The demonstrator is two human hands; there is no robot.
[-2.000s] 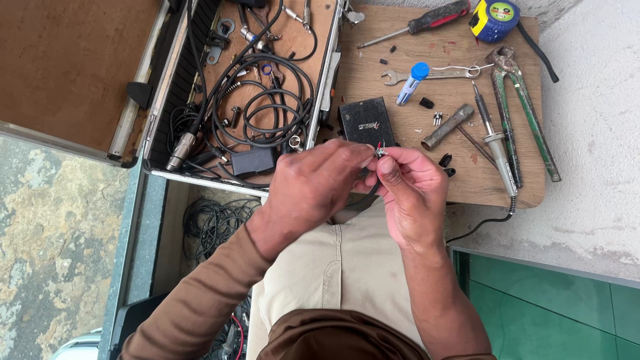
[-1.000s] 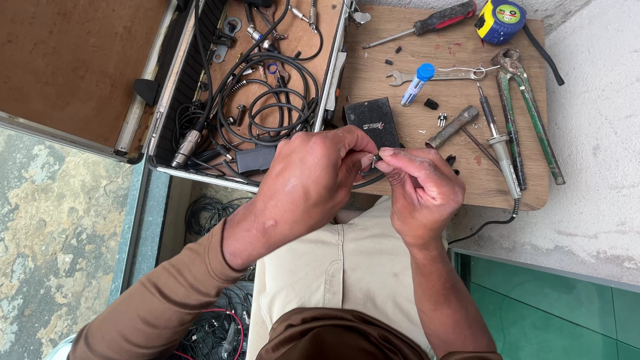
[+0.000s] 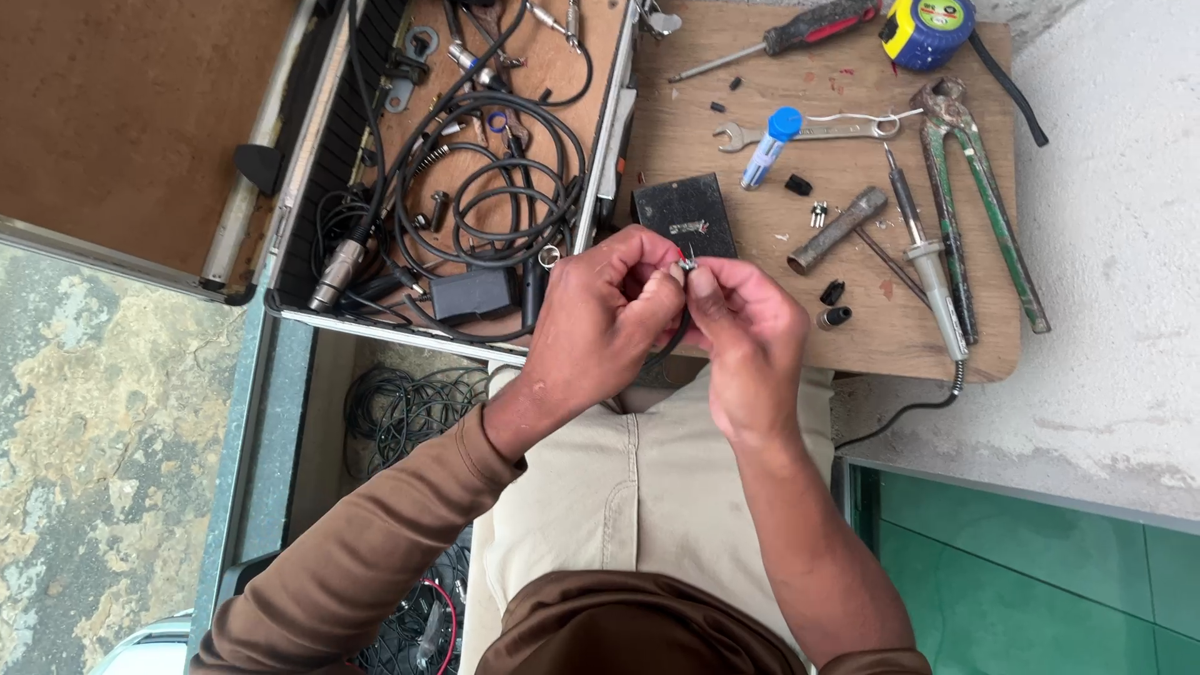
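My left hand (image 3: 609,314) and my right hand (image 3: 755,342) meet in front of a black box (image 3: 684,217) on the wooden board. Between their fingertips is the stripped end of a black cable (image 3: 671,343), with a red wire, fine bare strands and a small metal piece. Fingers partly hide this end. Right of my right hand lie a black connector shell (image 3: 833,318) and a small black plastic part (image 3: 832,292). Beyond them are a small pin part (image 3: 818,215), a metal tube spanner (image 3: 837,231) and a soldering iron (image 3: 928,253).
An open case (image 3: 412,334) with coiled black cable (image 3: 469,202), an XLR connector (image 3: 337,274) and an adapter (image 3: 473,295) stands at left. The board (image 3: 984,356) also holds a screwdriver (image 3: 806,28), tape measure (image 3: 928,33), wrench (image 3: 825,132), blue-capped tube (image 3: 771,148) and green-handled pincers (image 3: 980,197).
My hands have shifted slightly relative to each other, and the red wire and metal piece show more plainly than one second ago. Both hands still hold the cable end.
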